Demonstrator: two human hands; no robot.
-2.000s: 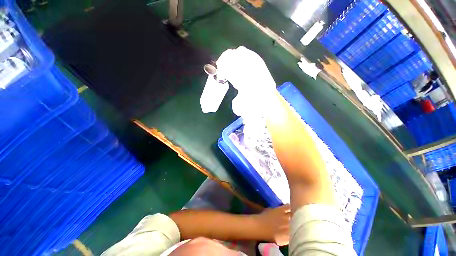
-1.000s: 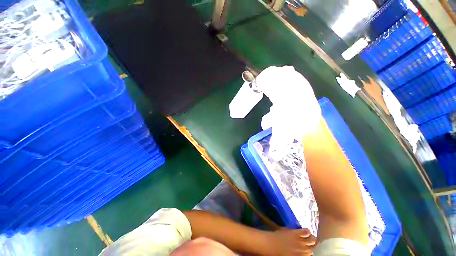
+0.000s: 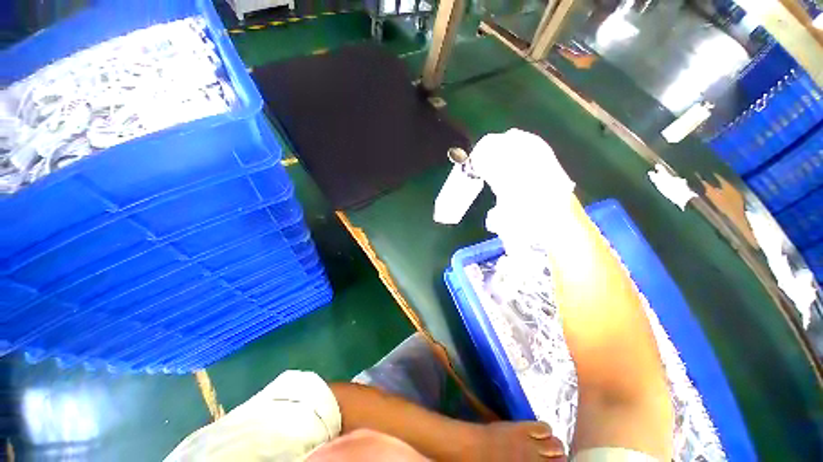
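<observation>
An open blue tote (image 3: pixel 483 329) with white corded adapters (image 3: pixel 532 311) lies at the bench edge. My right hand (image 3: pixel 523 176), covered in overexposed white fabric, reaches over the tote's far end. It is beside the metallic round top of a white bottle (image 3: pixel 458 197); its fingers are hidden, and whether it grips the bottle does not show. My left hand (image 3: pixel 528 442) is bare, at the tote's near left edge beside my right forearm. Its fingers look curled, and it is partly cut off by the bottom edge of the picture.
Stacked blue totes (image 3: pixel 171 262) stand at left, the top one filled with white corded items (image 3: pixel 117 90). A dark mat (image 3: pixel 361 126) lies beyond the bottle. A wooden-coloured post (image 3: pixel 442 45), a white crumpled piece (image 3: pixel 672 185) and more blue totes (image 3: pixel 776 135) are farther off.
The view has shifted, showing more of the left tote stack's top and the mat. My right hand, the bottle and the tote keep nearly the same places relative to each other.
</observation>
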